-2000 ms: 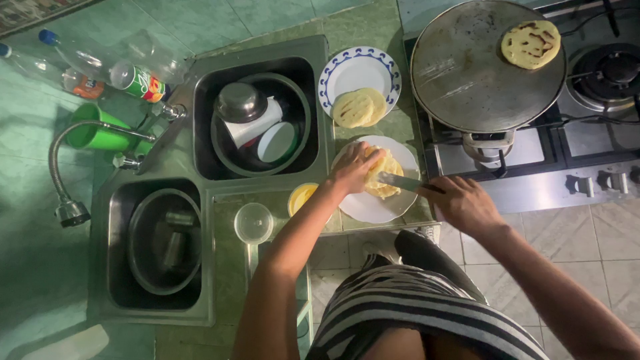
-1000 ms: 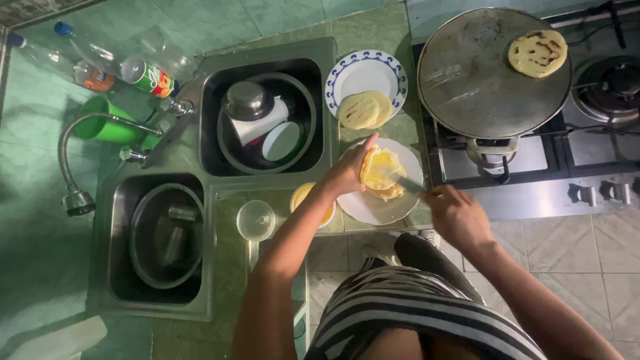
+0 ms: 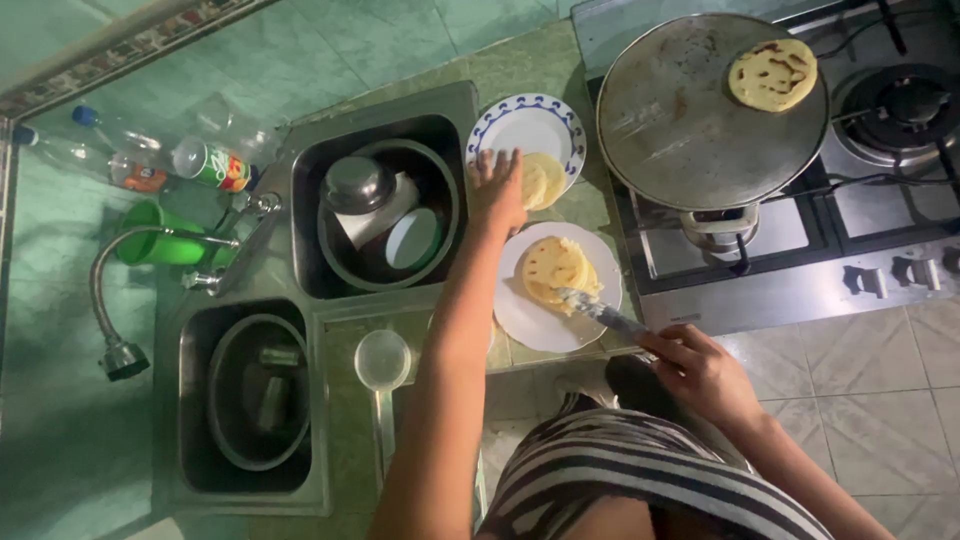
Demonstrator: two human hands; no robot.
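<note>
My left hand (image 3: 496, 187) reaches over the left edge of the blue-rimmed plate (image 3: 529, 112), its fingers spread beside the pale flatbreads (image 3: 551, 180) there; whether it touches them I cannot tell. Nearer my body is a white plate (image 3: 517, 315) with a flatbread (image 3: 547, 262) that has a ragged, crumbly edge. My right hand (image 3: 701, 367) grips a table knife (image 3: 611, 319), whose smeared blade tip lies at that flatbread's lower right edge. One browned flatbread (image 3: 772, 75) rests on the round griddle (image 3: 675, 142).
The gas stove (image 3: 795, 292) stands at the right. Left are two sink basins holding metal pots (image 3: 450, 247), a flexible faucet (image 3: 97, 300), a green cup (image 3: 161, 232) and plastic bottles. A clear-bowled ladle or strainer (image 3: 382, 360) lies on the counter; my forearm mostly covers a bowl's rim.
My left hand has let go of the flatbread on the white plate and moved to the blue-rimmed plate. The knife has stayed in my right hand.
</note>
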